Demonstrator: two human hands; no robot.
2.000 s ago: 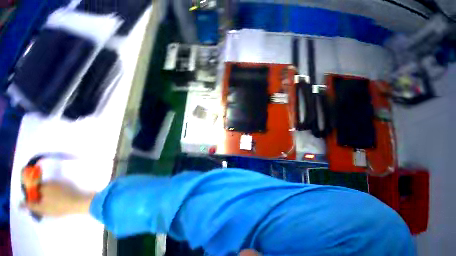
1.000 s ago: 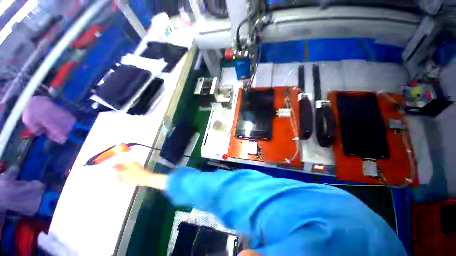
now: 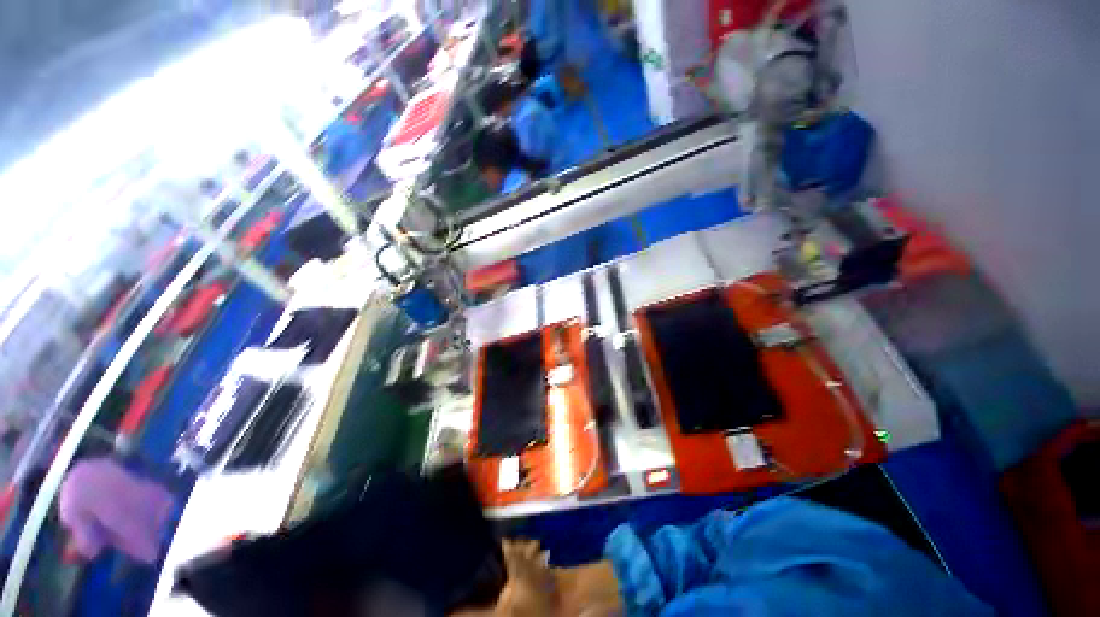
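Observation:
A black panel (image 3: 350,548), blurred, lies across the lower left of the view, tilted and overlapping the white bench edge. My right hand (image 3: 537,585), in a blue sleeve, is at the panel's right end and grips it there; its lower part is cut off by the picture's edge. A faint skin-toned blur shows at the panel's bottom edge, but I cannot tell whether it is my left hand. The orange-red tool is not visible.
Two orange fixture plates (image 3: 583,416) (image 3: 690,452) hold black panels on the white machine bed. More dark panels lie on the white bench (image 3: 217,524) at left. A gantry with a blue head (image 3: 422,304) stands behind. People show in the background.
The view has swung up and round. My right hand has left the orange-red tool on the bench and is now at a black panel. The panel has come up into the lower left.

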